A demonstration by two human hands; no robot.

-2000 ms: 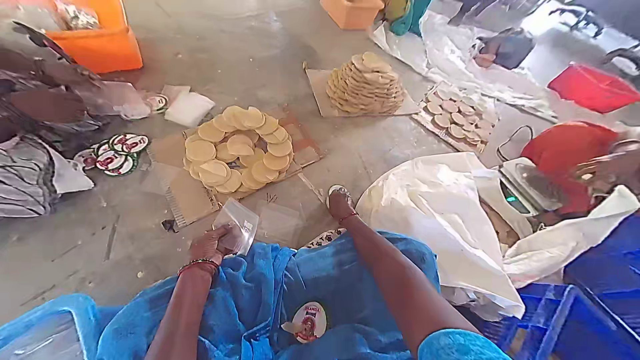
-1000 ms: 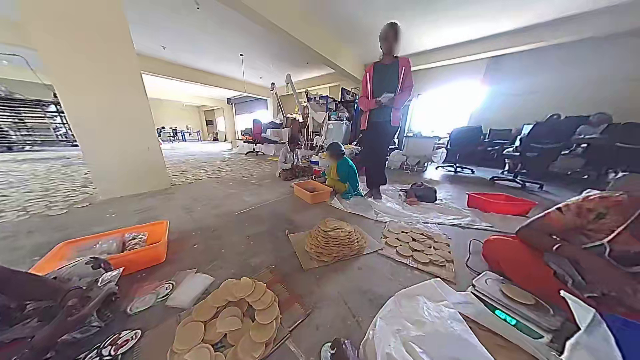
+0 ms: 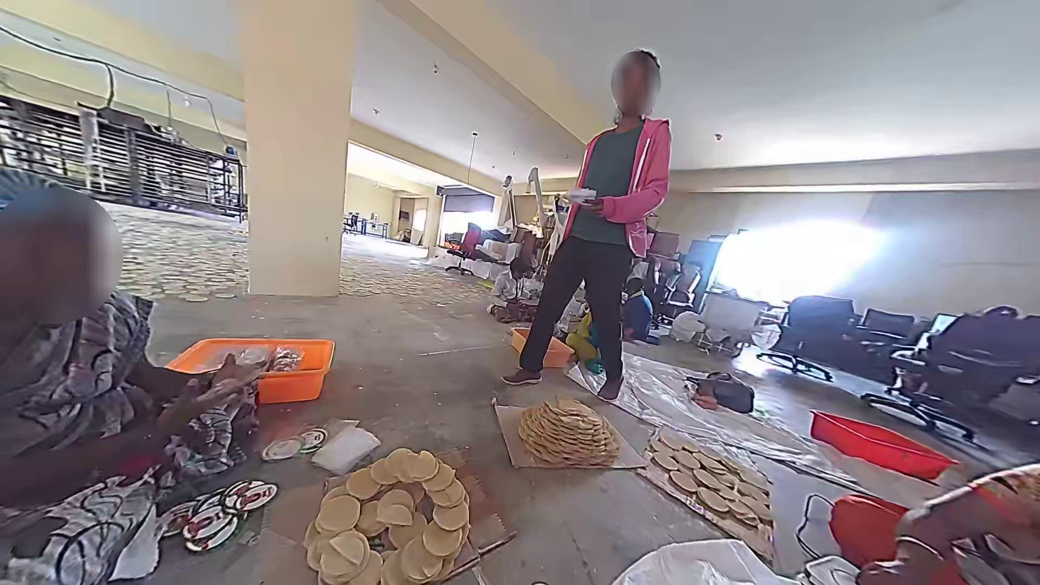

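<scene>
Neither of my hands shows in the head view now. Nearest to me on the floor, a ring of thin round discs (image 3: 394,520) lies on a cardboard sheet, low and left of centre. Beyond it to the right, a heaped stack of similar discs (image 3: 569,435) rests on another sheet. More discs (image 3: 711,479) are spread over a third sheet at the right. Round printed labels (image 3: 213,520) lie in a loose pile at the lower left, near a stack of clear plastic sheets or bags (image 3: 346,448).
A seated person (image 3: 73,366) is at the left beside an orange tub (image 3: 296,383). A person in a pink jacket (image 3: 621,187) stands beyond the stack. A red tub (image 3: 881,447), another person's arm (image 3: 967,520) and white sheeting (image 3: 707,565) are at the right.
The view has tilted up strongly, and my hands have left it. The standing person has moved closer, to beside the orange tub behind the stack.
</scene>
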